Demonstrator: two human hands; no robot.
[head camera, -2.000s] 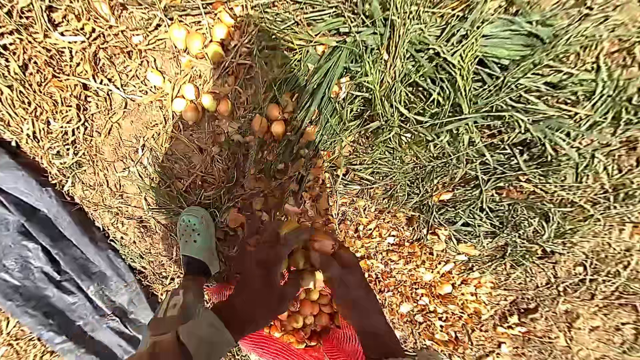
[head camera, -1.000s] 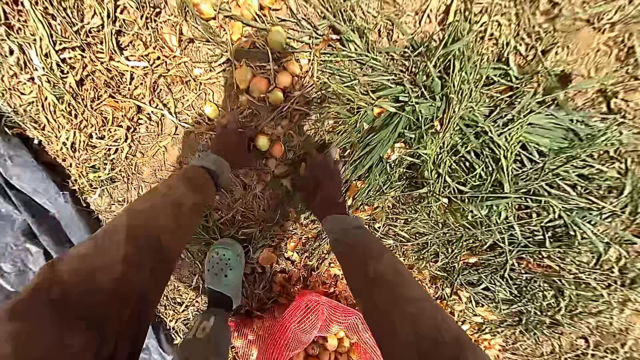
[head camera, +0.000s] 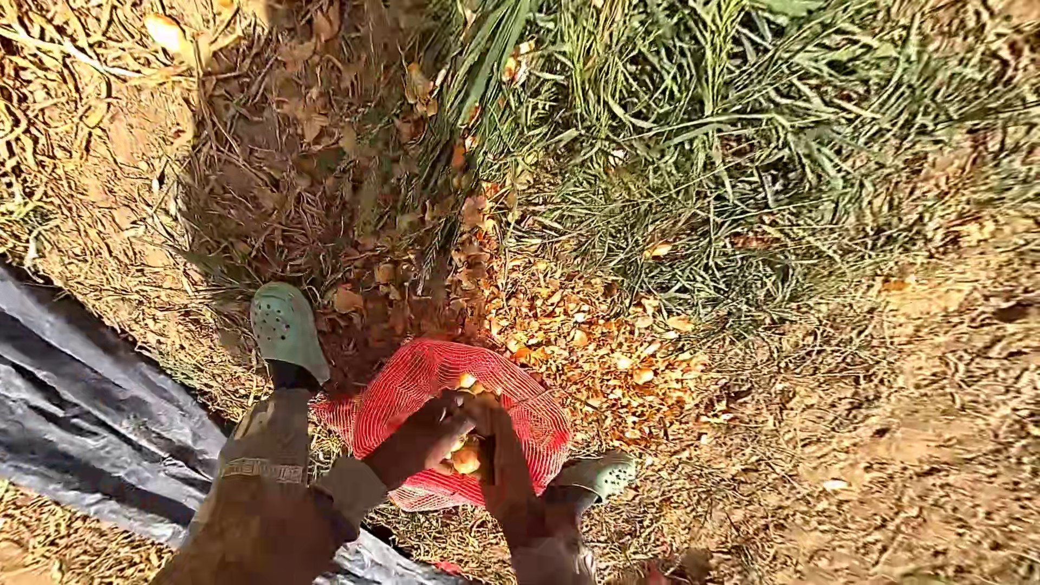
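Observation:
A red mesh sack (head camera: 528, 406) stands between my feet with its mouth wide and onions (head camera: 465, 459) inside. Over that mouth my left hand (head camera: 426, 431) and my right hand (head camera: 497, 443) are close together, fingers toward each other. A pale onion shows at the fingertips, but blur and shadow hide whether either hand grips it.
Green clogs are on my feet, one at the left (head camera: 284, 325) and one right of the sack (head camera: 601, 475). A dark plastic sheet (head camera: 89, 406) lies at the lower left. Loose onion skins (head camera: 601, 349) cover the soil, and cut green leaves (head camera: 691, 122) lie above.
Both hands have come back from the onions on the ground, where they were one second ago, to above the red sack. The view has shifted, and that group of onions is out of sight.

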